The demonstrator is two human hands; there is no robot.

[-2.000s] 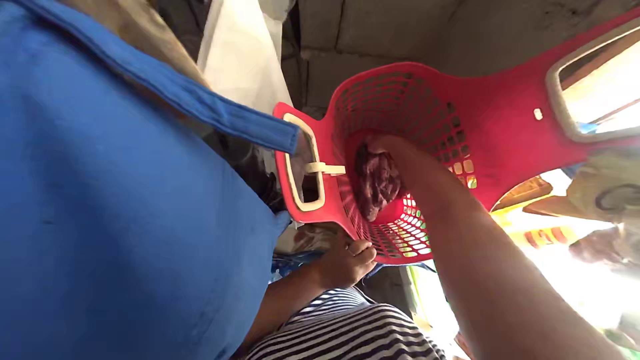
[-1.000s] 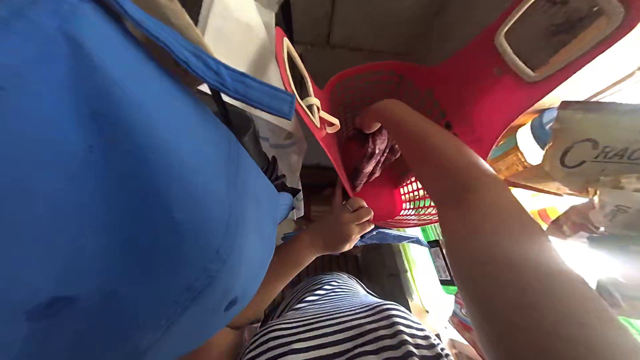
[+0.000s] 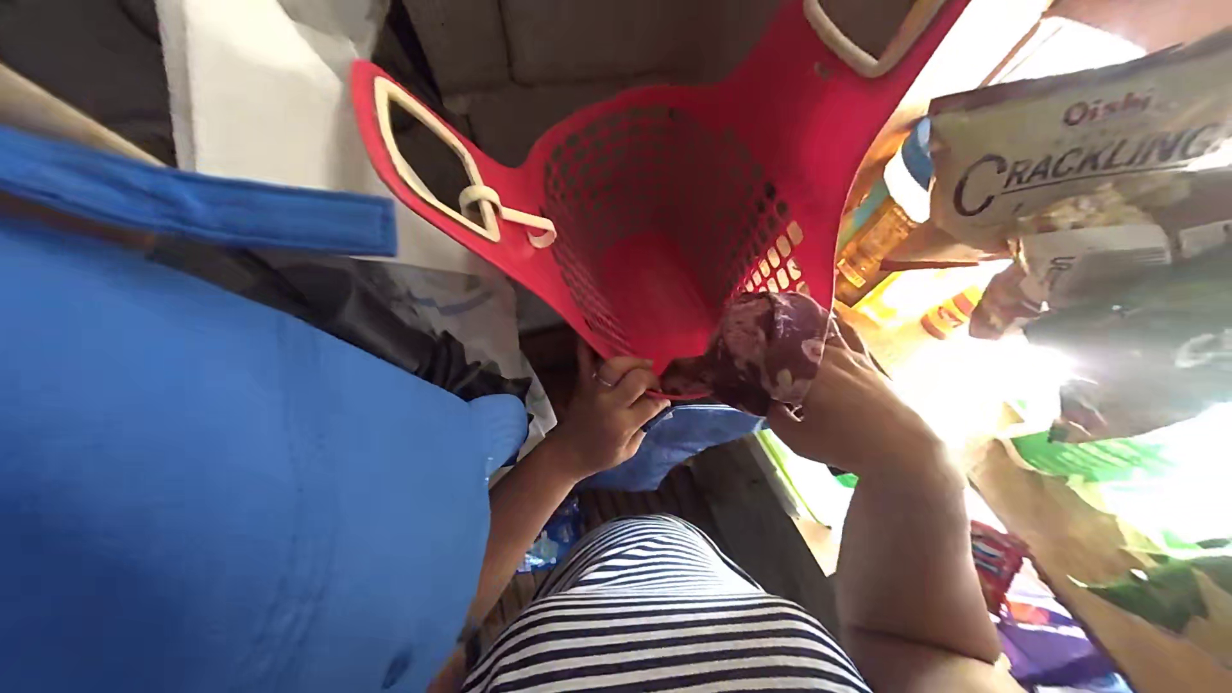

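Note:
A red perforated plastic basket bag (image 3: 664,289) with cream-rimmed handle openings hangs wide-mouthed in front of me, a cream strap (image 3: 510,217) on its left handle. My left hand (image 3: 611,409) grips the basket's near rim, a ring on one finger. My right hand (image 3: 837,404) holds a bunched maroon patterned cloth (image 3: 775,351), which lies over the near right part of the rim. Part of the right hand's fingers is hidden by the cloth. The basket's inside is otherwise mostly in shade, with its red bottom showing.
A large blue fabric item (image 3: 231,462) with a strap (image 3: 289,212) fills the left side. Behind it are a white panel (image 3: 260,125) and black plastic (image 3: 423,346). Snack packs (image 3: 1088,164) hang at the right, beside bottles (image 3: 876,241). Blue cloth (image 3: 674,443) lies below the basket.
My right hand has come out of the basket's inside to its near right rim, bringing the maroon cloth with it. My left hand stays on the near rim.

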